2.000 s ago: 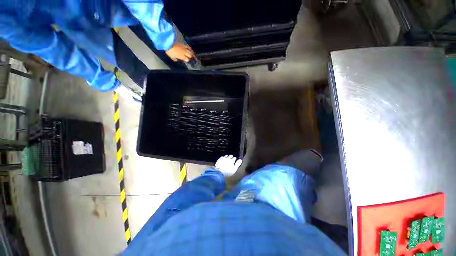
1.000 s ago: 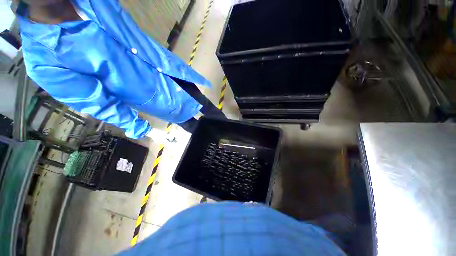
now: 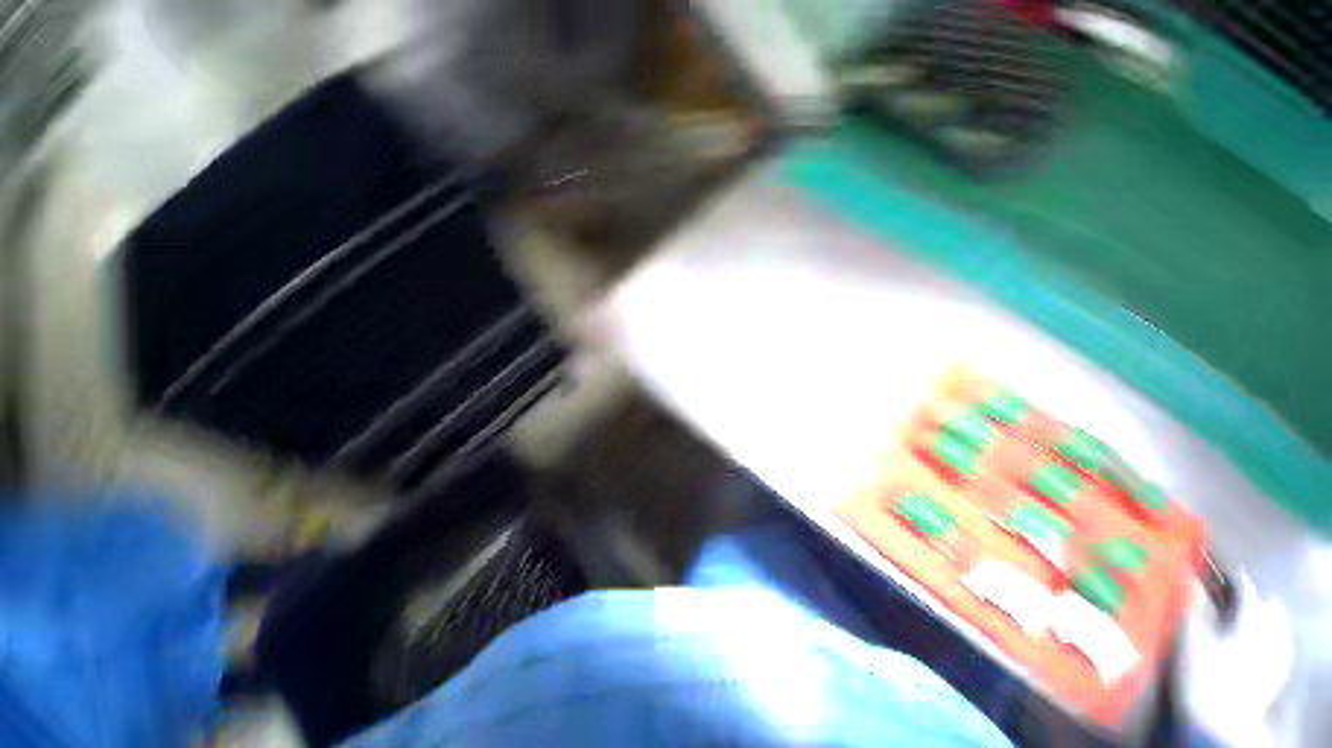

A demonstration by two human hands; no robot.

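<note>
The view is strongly blurred. A red-orange foam tray (image 3: 1161, 643) lies on the shiny metal bench (image 3: 760, 314) at the right. Several small green circuit boards (image 3: 925, 514) and some white shapes (image 3: 1052, 614) lie on it. A blurred white shape (image 3: 1242, 658) is at the tray's right end, with something dark beside it; I cannot tell if it is a gloved hand, or whose. A black tote (image 3: 314, 643) on the floor at the lower left is partly hidden by my blue clothing. My left hand is not in view.
A tall stack of black boxes (image 3: 322, 278) stands at the upper left. A person's blue sleeve or smock (image 3: 102, 628) is at the lower left edge. A green conveyor belt (image 3: 1169, 278) runs behind the bench, with a dark round device (image 3: 971, 81) at its upper end.
The view has swung right towards the bench and belt. The tote and box stack have shifted left in the picture. My gloved hand on the tote's rim no longer shows.
</note>
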